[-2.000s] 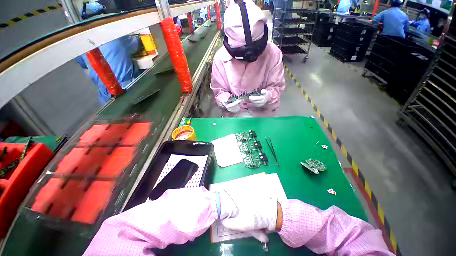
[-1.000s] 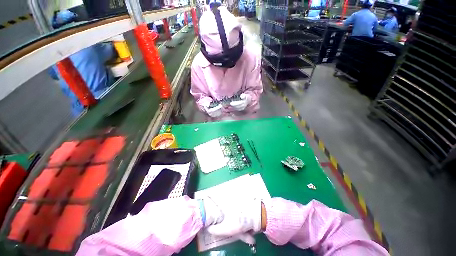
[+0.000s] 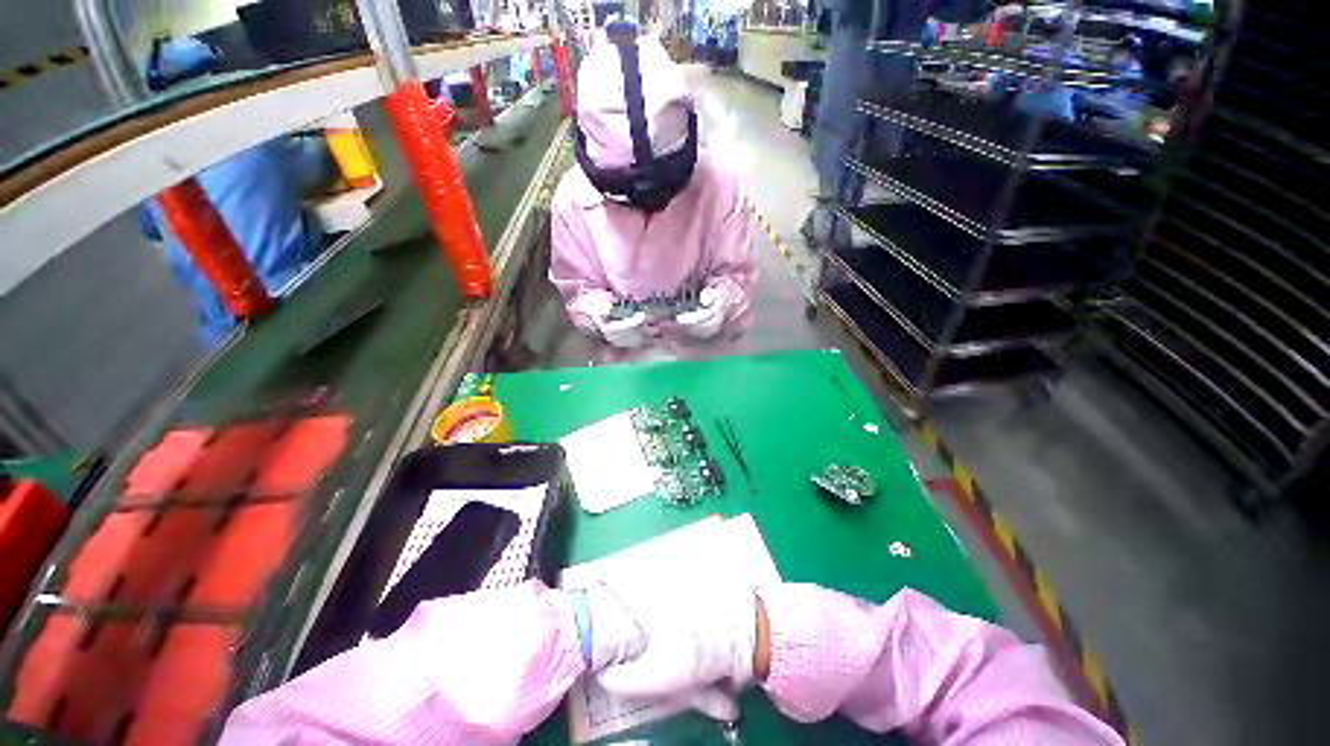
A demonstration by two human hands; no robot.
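My left hand (image 3: 616, 630) and my right hand (image 3: 689, 644), both in white gloves, overlap on a white paper sheet (image 3: 737, 551) at the near edge of the table. Their fingers are bunched together, and I cannot tell whether either holds anything. A small thin object shows just below my right hand, too small to name. Beyond the sheet, a green board panel (image 3: 678, 455) lies beside a white label sheet (image 3: 610, 466). Dark tweezers (image 3: 737, 452) lie right of the panel. A single green circuit board (image 3: 845, 483) lies farther right.
A black tray (image 3: 543, 532) with a smartphone (image 3: 449, 561) and a yellow tape roll (image 3: 470, 423) are at left. Blister trays with red squares (image 3: 190, 503) are on the conveyor belt (image 3: 328, 321). A person in pink (image 3: 656, 241) opposite holds a board strip. A wheeled rack (image 3: 977, 233) is behind.
The view has swung slightly, shifting the table. The wheeled rack is nearer and larger, with someone's blue clothing beside it. My hands stay together on the paper.
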